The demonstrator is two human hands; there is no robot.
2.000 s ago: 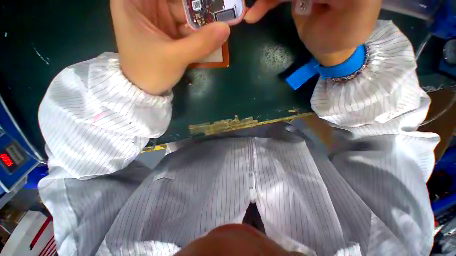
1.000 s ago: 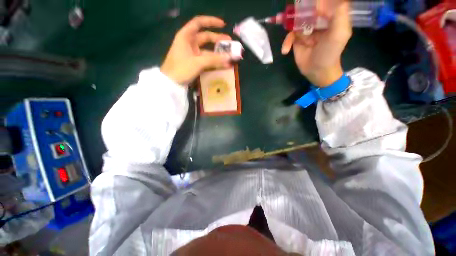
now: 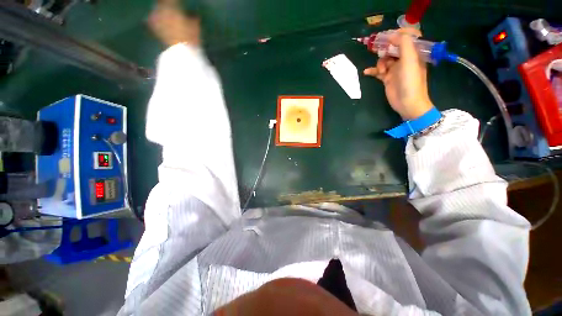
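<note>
My right hand point(image 3: 403, 77) holds the dispensing syringe point(image 3: 394, 47), a clear tube with pink-red contents, its tip pointing left and its blue cap point(image 3: 441, 53) joined to a clear air hose. My left hand point(image 3: 175, 24) is stretched out to the upper left and blurred; I cannot tell whether it holds anything. The white wiping cloth point(image 3: 344, 76), red-stained at one end, lies left of my right hand. The square plate point(image 3: 299, 121), cream with a red-brown border and dark centre spot, lies flat on the green bench point(image 3: 351, 145).
A blue and white controller point(image 3: 86, 157) stands at left. A blue-grey glue dispenser point(image 3: 517, 86) and a red parts bin point(image 3: 547, 86) are at right. A red tube point(image 3: 416, 12) stands at the far side. A thin cable point(image 3: 264, 163) runs beside the plate.
My left hand has moved away from above the plate to the far upper left. The housing it held no longer shows there. My right hand still holds the syringe.
</note>
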